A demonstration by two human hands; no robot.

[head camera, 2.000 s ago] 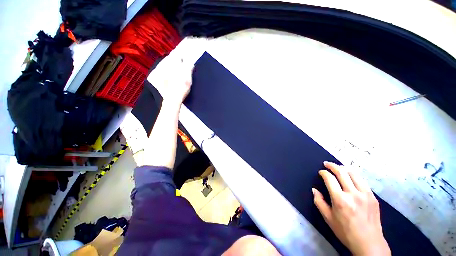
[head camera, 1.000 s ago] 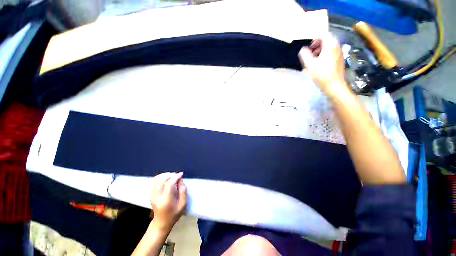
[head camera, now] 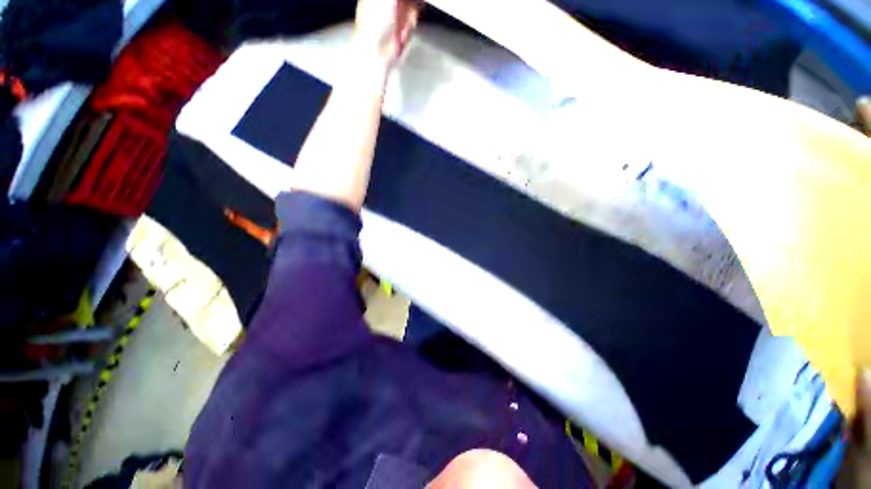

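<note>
A long black cut fabric piece [head camera: 535, 248] lies flat on the white-covered board [head camera: 497, 315], partly under my left forearm. A long pale card template [head camera: 764, 172], white to yellow-tan, is raised over the far and right side of the board. My left hand [head camera: 389, 31] is at the top edge, partly cut off and blurred, closed at the template's narrow end. At the right edge a skin-coloured sliver beside the template's wide end looks like my right hand [head camera: 864, 392]; its fingers cannot be made out.
Black shears handles [head camera: 807, 460] lie on a blue surface at the lower right. Black fabric [head camera: 205, 205] hangs beside the near left edge, with an orange-red handled tool [head camera: 250, 226] over it. A red crate [head camera: 119, 167] stands at the left. Dark material [head camera: 688, 38] shows behind the template.
The template has come into view, lifted at the right. My left hand has moved from the near edge to the far side. My right hand has gone from the stack to the right picture edge.
</note>
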